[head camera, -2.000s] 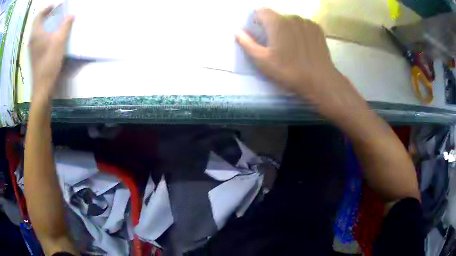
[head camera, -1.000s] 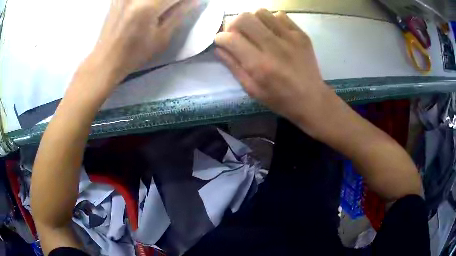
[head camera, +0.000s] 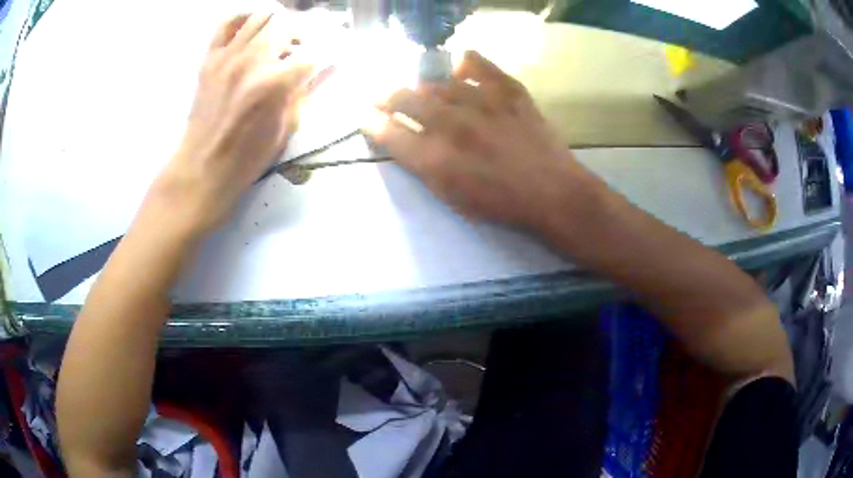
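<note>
A fabric panel, white under the lamp with a dark grey lower edge (head camera: 79, 268), lies on the white machine table left of the needle area. My left hand (head camera: 248, 103) lies on the panel, fingers pointing up and slightly spread. My right hand (head camera: 468, 135) is at the needle area, its fingertips at the panel's right end; glare hides whether they pinch it. The presser foot and needle area (head camera: 435, 63) sits just above my right fingers, washed out by the lamp. The beige machine bed plate (head camera: 617, 107) shows right of my hand.
Scissors with orange and red handles (head camera: 748, 191) lie right of the machine. A small dark tray (head camera: 816, 173) is beside them. The worn green table edge (head camera: 374, 317) runs across. Below are a red-rimmed basket (head camera: 201, 429), grey-white sewn pieces (head camera: 397, 420) and blue (head camera: 622, 392) and red lattice baskets.
My left hand moved in from the far left onto the panel, and my right hand shifted slightly left. The view has tilted up, so the machine head now shows at the top.
</note>
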